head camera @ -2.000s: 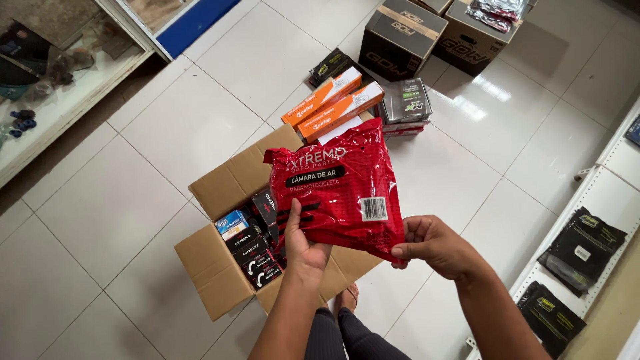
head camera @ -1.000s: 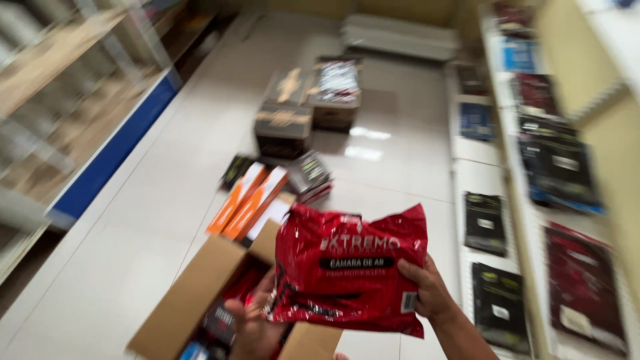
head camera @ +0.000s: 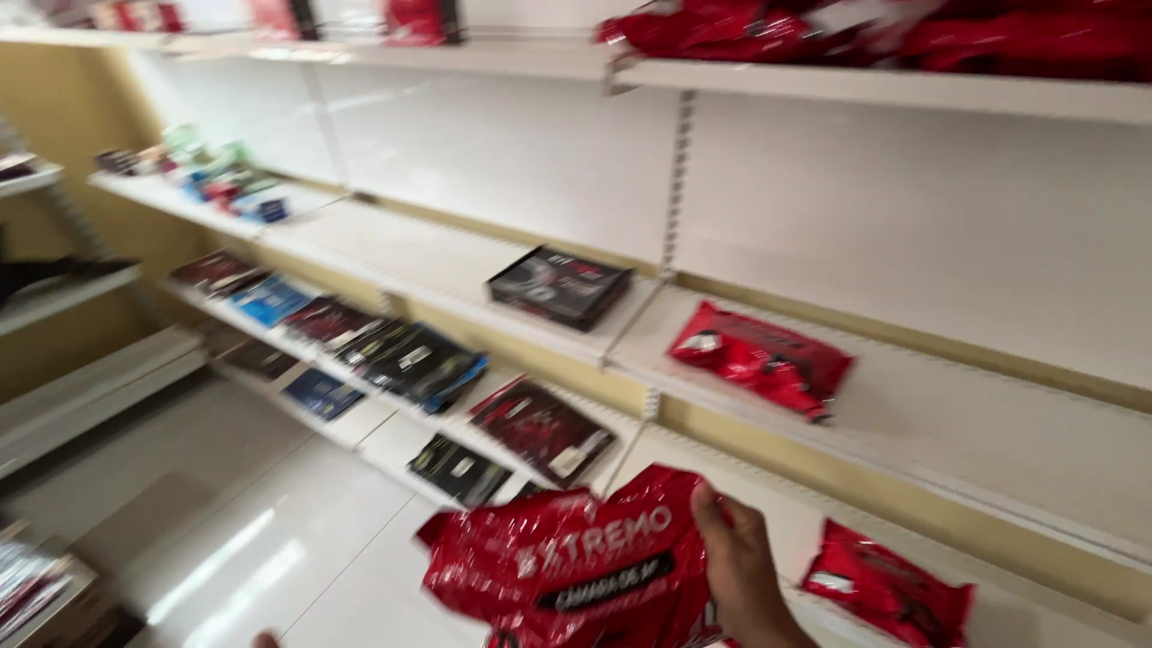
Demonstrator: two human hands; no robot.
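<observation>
My right hand (head camera: pixel 740 562) grips the right edge of a red plastic packet marked as a motorcycle inner tube (head camera: pixel 576 558), in front of the shelves at the lower middle. Of my left hand (head camera: pixel 266 640) only a fingertip shows at the bottom edge, apart from the packet; its grip is hidden. Beyond the held packet, a similar red packet (head camera: pixel 763 360) lies on the middle shelf. Another red packet (head camera: pixel 886 585) rests on a lower shelf, to the right of my right hand.
A black box (head camera: pixel 560 286) lies on the middle shelf (head camera: pixel 945 423). Dark flat packets (head camera: pixel 409 360) and a dark red one (head camera: pixel 542 430) lie lower. More red packets (head camera: pixel 810 36) fill the upper right shelf. A cardboard box (head camera: pixel 63 594) stands on the floor at lower left.
The view has swung from the floor and open carton to the wall shelves. My left hand, earlier at the packet, has come away from it; my right hand still holds it.
</observation>
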